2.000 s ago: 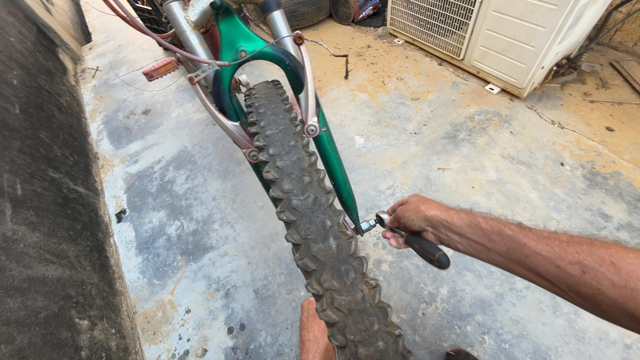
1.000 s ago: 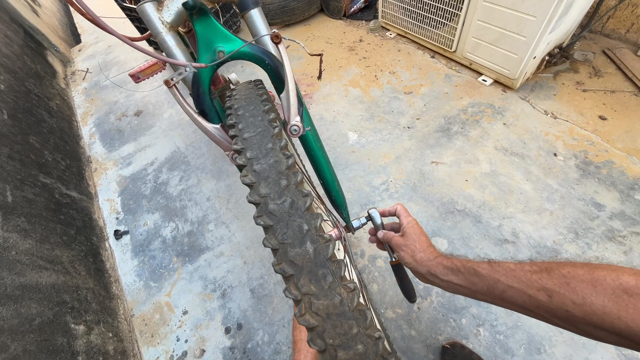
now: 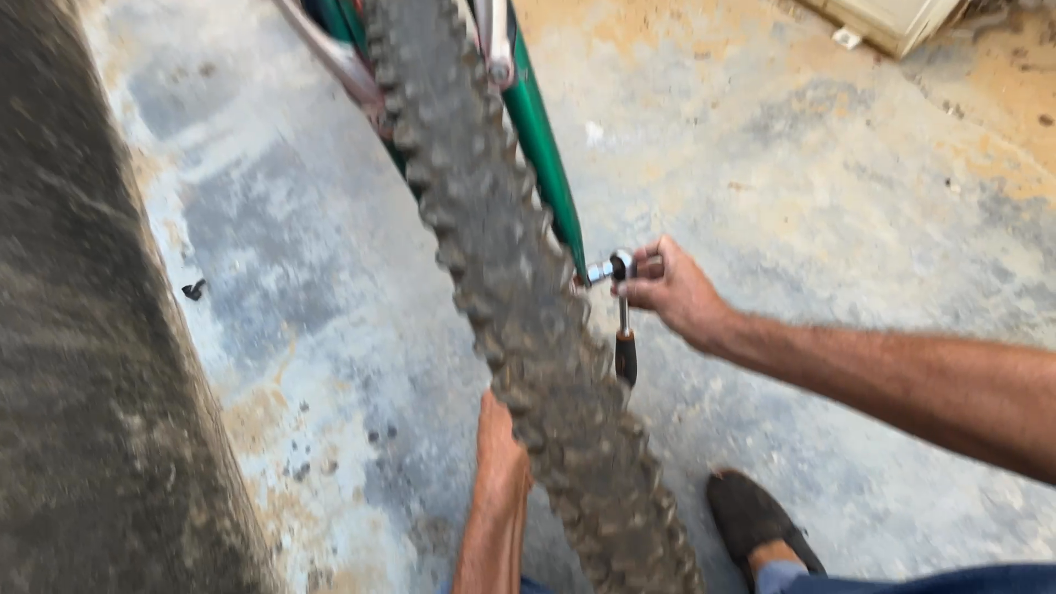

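Observation:
A knobby bicycle tire (image 3: 495, 247) runs down the middle of the view, beside the green fork leg (image 3: 544, 148). At the lower end of that leg, a socket (image 3: 601, 272) on a ratchet wrench (image 3: 624, 309) sits against the wheel axle's end. My right hand (image 3: 664, 285) has its fingers around the ratchet's head, and the dark handle hangs downward below it. On the other side of the tire is my left hand (image 3: 499, 445), partly behind the wheel; its fingers are hidden, so what it touches cannot be told.
A dark wall (image 3: 107, 330) stands along the left. The floor is stained concrete, with a small black piece (image 3: 194, 289) lying near the wall. The corner of a pale metal unit (image 3: 891, 21) shows at the top right. My shoe (image 3: 755, 516) is at the lower right.
The ratchet's handle has swung from pointing right and down to hanging nearly straight down. My right hand stays at its head. The view has shifted down toward the wheel.

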